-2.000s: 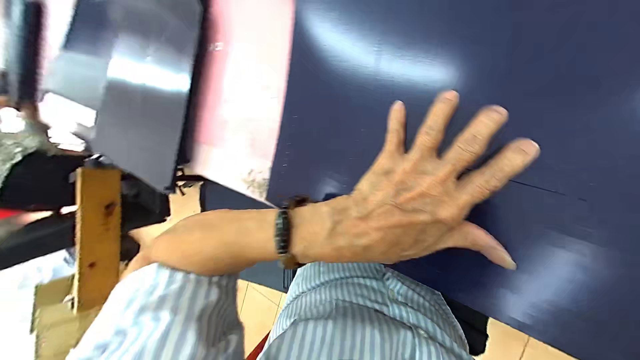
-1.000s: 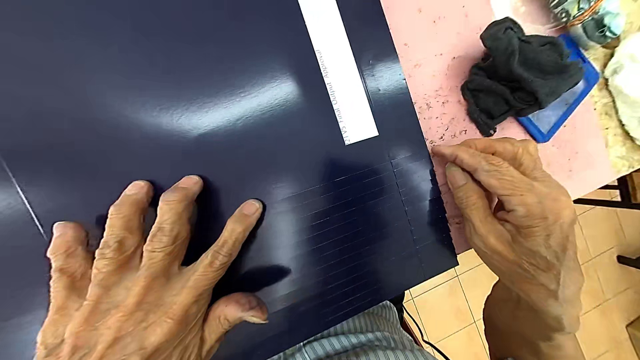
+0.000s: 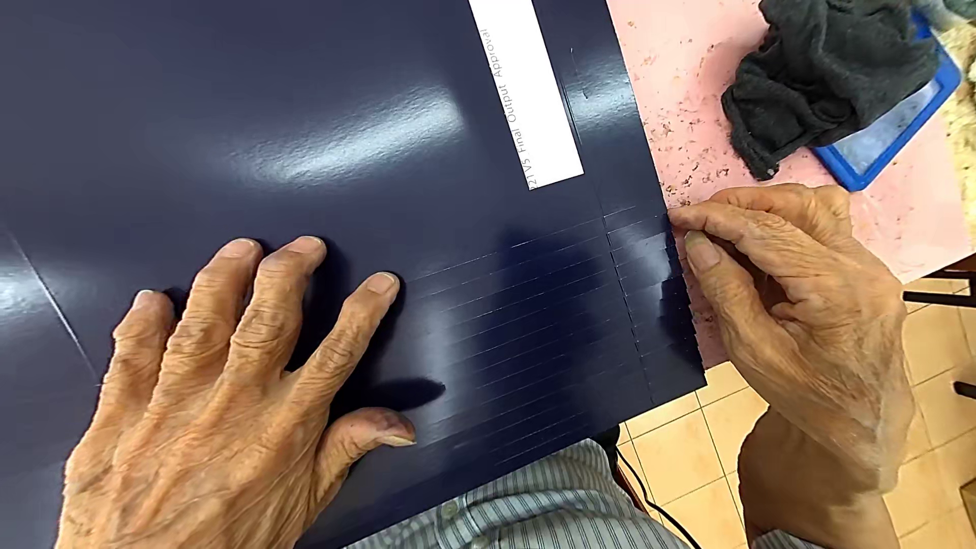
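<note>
Glossy dark blue sheets [image 3: 366, 206], with creases and parallel edges or score lines toward the lower right, cover most of the view. My left hand [image 3: 221, 404] lies palm down on them at the lower left, fingers spread, gripping nothing. At the sheets' right edge is my right hand [image 3: 801, 305], its index fingertip touching that edge and the thumb just below. Whether a sheet is pinched there cannot be told. A white paper strip [image 3: 534, 91] bearing print lies on the blue surface at the upper middle.
Right of the sheets shows a pink, speckled work surface [image 3: 686, 114]. On it a black cloth [image 3: 831, 76] rests partly over a blue-rimmed tray or frame [image 3: 907, 137]. Below are a tiled floor [image 3: 679, 450], a dark cable [image 3: 648, 496] and my striped shirt [image 3: 518, 503].
The view has swung far to the right since two seconds ago. Over the last second both hands have stayed nearly in place, the right still at the sheets' edge.
</note>
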